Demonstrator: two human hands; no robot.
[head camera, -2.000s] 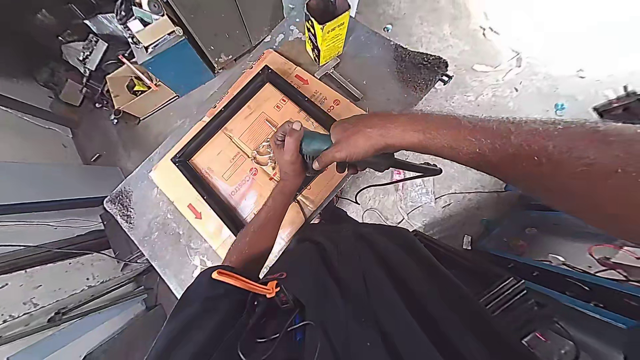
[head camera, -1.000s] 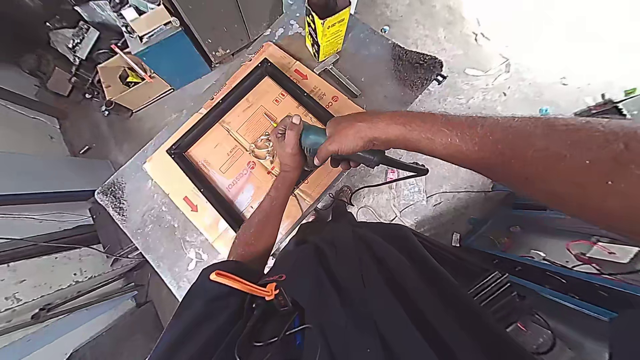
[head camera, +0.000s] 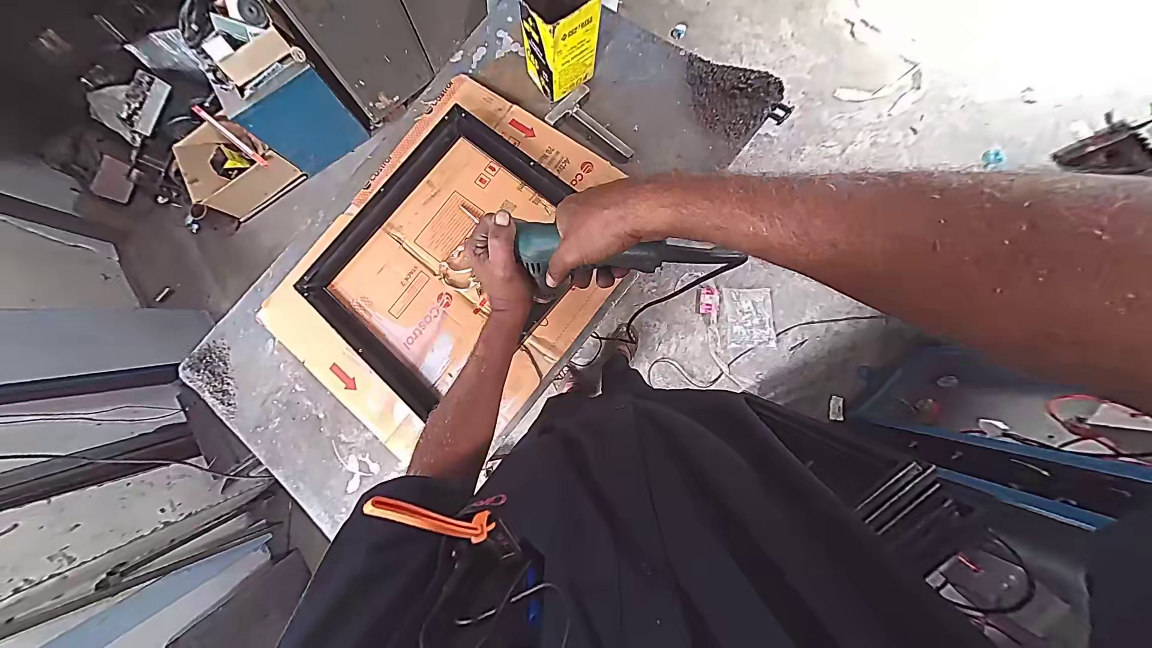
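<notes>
My right hand (head camera: 598, 229) is closed around the green body of a corded power tool, which looks like an angle grinder (head camera: 537, 245). At its front end my left hand (head camera: 497, 256) grips it, thumb up; whether those fingers hold a side handle is hidden. Both hands are over a black rectangular frame (head camera: 378, 202), near its right side. The frame lies on a flattened cardboard sheet (head camera: 310, 337) with printed red arrows. A metallic or shiny piece (head camera: 459, 270) shows inside the frame beside my left hand. The tool's working end is hidden.
The grey worktable (head camera: 243, 418) carries the cardboard. Behind the frame stand a yellow and black container (head camera: 562, 54) and a metal bar piece (head camera: 598, 130). The tool's black cord (head camera: 670, 301) hangs off the near side. An open cardboard box (head camera: 238, 184) is beyond the table at left.
</notes>
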